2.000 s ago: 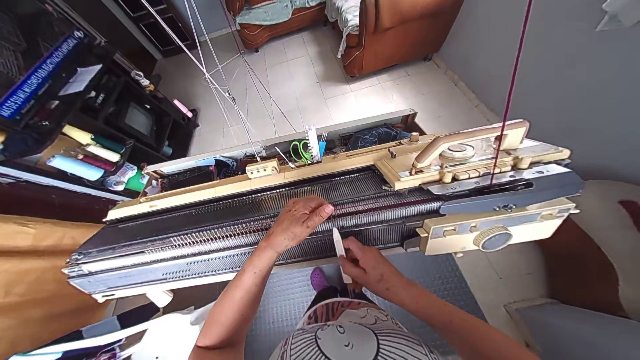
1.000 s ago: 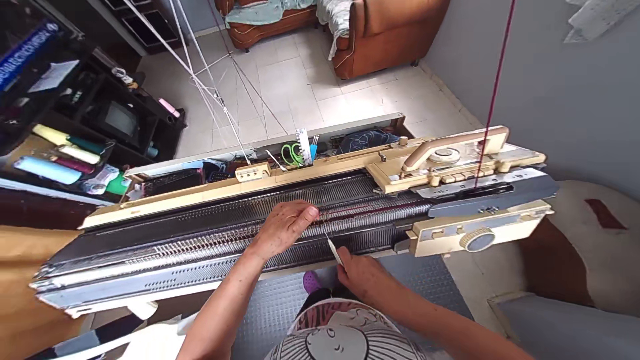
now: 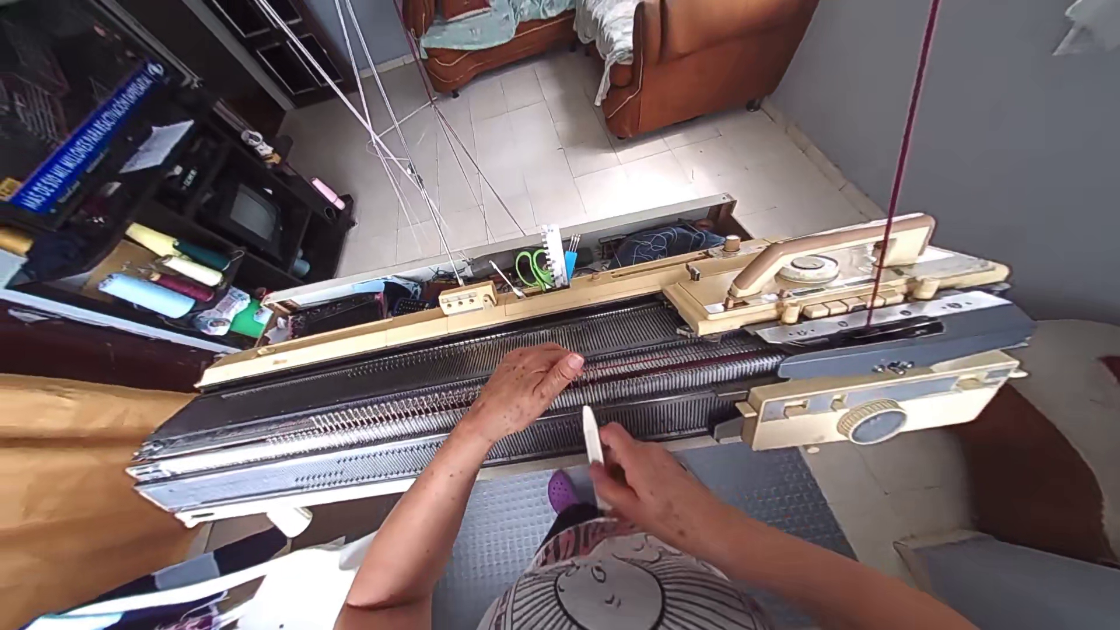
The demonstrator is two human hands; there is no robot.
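A double-bed knitting machine (image 3: 350, 429) stretches across the view. My left hand (image 3: 525, 389) rests on the needle beds near the middle, its fingers partly hidden; whether they grip anything cannot be told. Closed around a slim white pointed tool (image 3: 592, 435), my right hand (image 3: 647, 481) is at the front bed's near edge, with the tip over that bed. Dark red knitting (image 3: 647, 366) lies between the beds, right of my left hand. Dark red yarn (image 3: 906, 131) runs down into the cream carriage (image 3: 814, 280) at the right. A front carriage with a dial (image 3: 875, 422) sits below it.
Behind the beds, a long open tray (image 3: 367, 284) holds green-handled scissors (image 3: 532, 267), a white comb-like strip (image 3: 554, 254) and dark yarn (image 3: 665, 245). Pale strands (image 3: 385, 149) hang above it. Yarn cones (image 3: 149, 295) fill shelves at the left. An orange curtain (image 3: 70, 472) hangs at the near left.
The white tool's tip, beside my left fingertips one second ago, is now a little apart from them. My left hand stays over the beds.
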